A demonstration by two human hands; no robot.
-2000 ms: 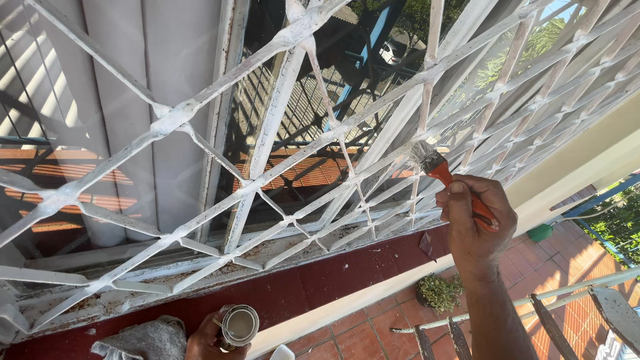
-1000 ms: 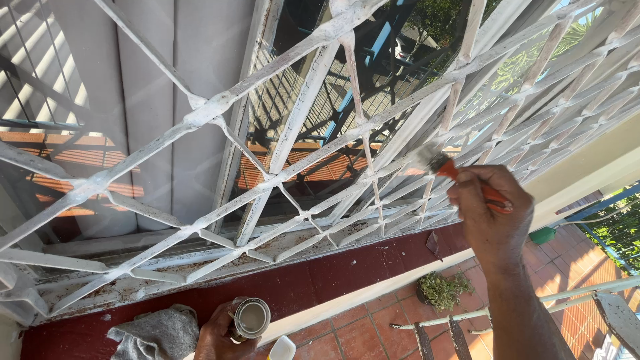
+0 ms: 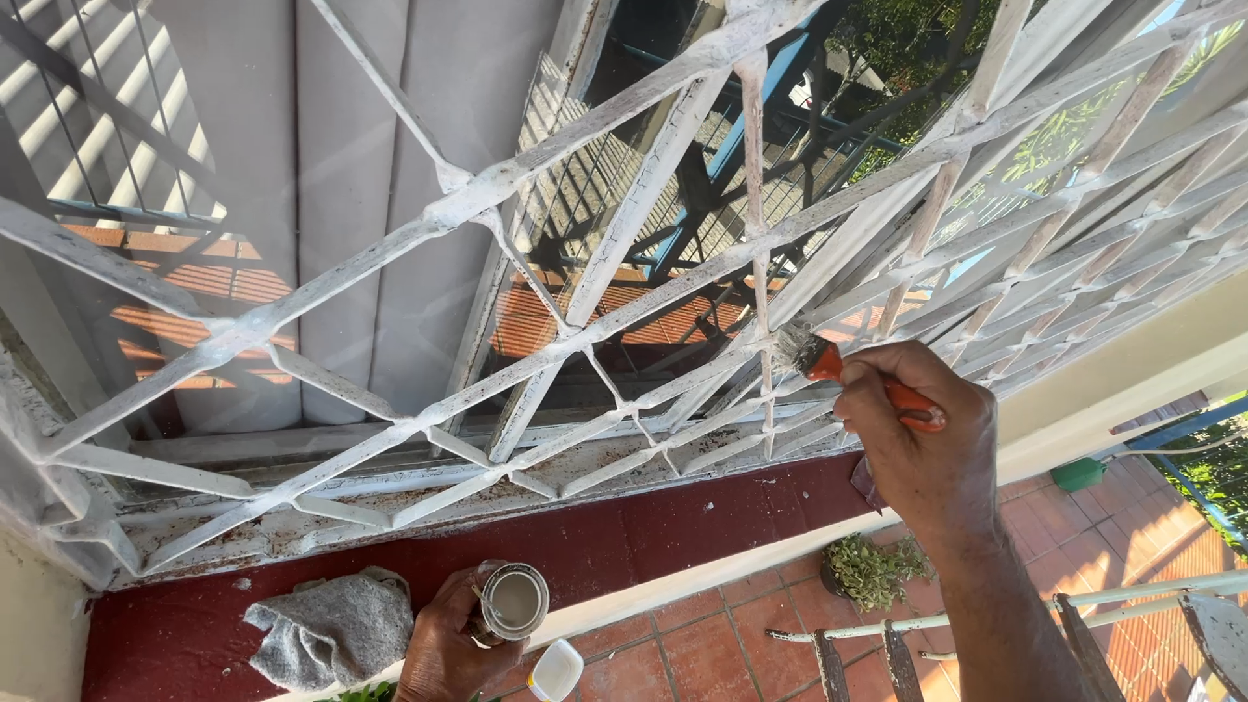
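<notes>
My right hand [image 3: 921, 439] grips a paintbrush [image 3: 868, 375] by its orange-red handle. The brush's pale-coated bristles meet a bar of the white metal window grille [image 3: 575, 339], near a crossing at right of centre. Worn, brownish patches show on several of the bars. Low in the view, my left hand [image 3: 453, 634] is closed around a small open tin of whitish paint [image 3: 512, 600], held over the edge of the dark red sill [image 3: 624, 536]. A crumpled grey cloth [image 3: 336, 629] lies on that sill, left of the tin.
Behind the grille is window glass with reflections. A white plastic container [image 3: 556, 671] is beside the tin, a potted plant [image 3: 873, 575] stands on the terracotta tiles [image 3: 712, 643], and a worn metal frame with slats [image 3: 907, 624] is at lower right. A green object [image 3: 1077, 474] is farther off.
The brush, held in my right hand, has moved to the left and down along the grille. My left hand still holds the tin low by the sill.
</notes>
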